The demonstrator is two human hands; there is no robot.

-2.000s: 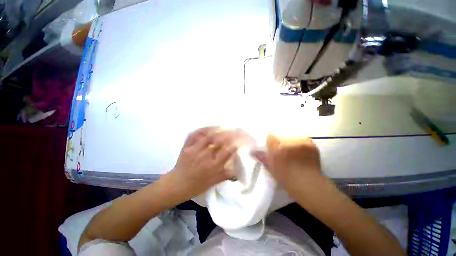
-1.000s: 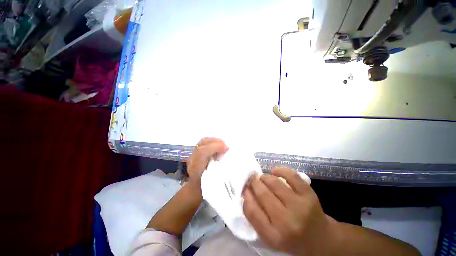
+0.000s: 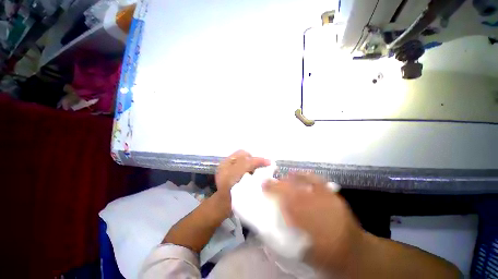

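A white fabric piece (image 3: 259, 204) is bunched between my two hands, just in front of the table's near edge and above the lap. My left hand (image 3: 236, 173) holds its upper left part, with the fingertips at the table edge. My right hand (image 3: 319, 218) is blurred and closed on its right side; a bit of white cloth shows past its knuckles. The lower end of the fabric is blurred and hangs toward the lap.
The sewing machine head (image 3: 377, 32) stands at the upper right over the bed slide plate (image 3: 404, 103). Measuring tape (image 3: 349, 177) runs along the table edge. A pile of cut pieces (image 3: 147, 223) lies below left. Dark red cloth (image 3: 49, 190) is at far left, a blue plastic basket (image 3: 487, 245) at lower right.
My hands have drawn the fabric from over the table to in front of its near edge. The fabric has changed shape. The view has shifted, and the thread snips seen earlier are out of view.
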